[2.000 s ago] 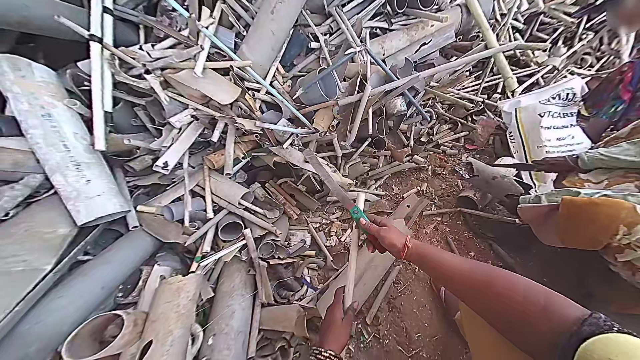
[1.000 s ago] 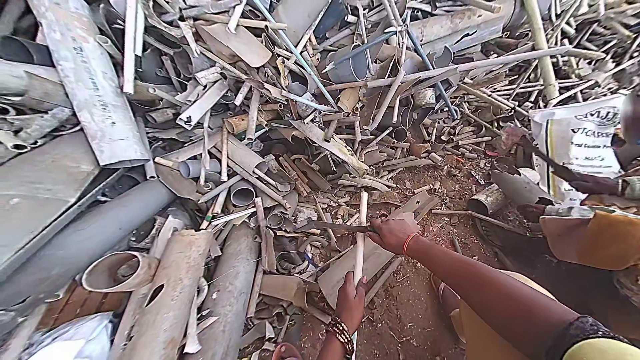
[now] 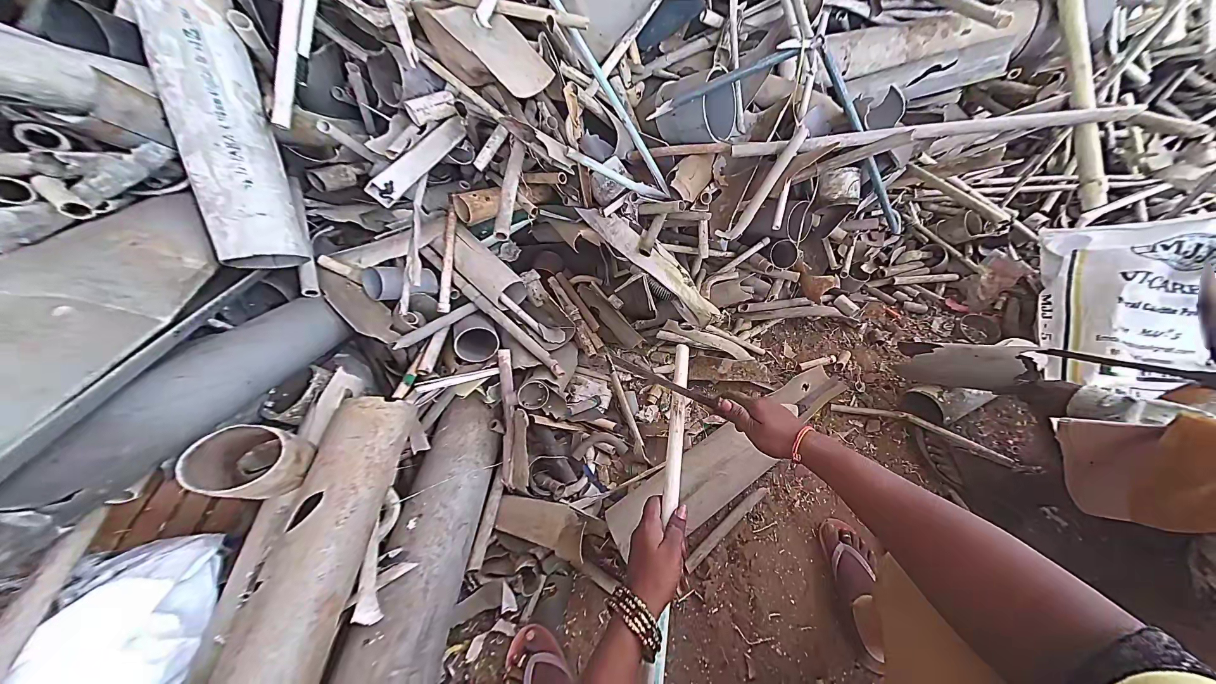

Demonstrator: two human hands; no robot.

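Observation:
A thin white plastic pipe (image 3: pixel 675 432) stands nearly upright in my left hand (image 3: pixel 655 551), which wears a beaded bracelet and closes around the pipe's lower part. My right hand (image 3: pixel 765 426), with an orange band at the wrist, grips a long dark blade (image 3: pixel 665 382) near its right end; the handle is hidden in the fingers. The blade points left and passes by the pipe below its top; whether they touch, I cannot tell. Behind both hands lies a flat grey piece of split pipe (image 3: pixel 708 475) on the soil.
Scrap pipes are heaped ahead and to the left, including a wide grey pipe (image 3: pixel 427 541) and a short pipe ring (image 3: pixel 245 462). A white printed sack (image 3: pixel 1121 304) is at the right, near another person with a long blade. My sandalled feet are on the soil below.
The green piece at my right hand two seconds ago is no longer there. The blade, earlier angled up to the left, lies flatter, and the pipe's lower end extends further below my left hand.

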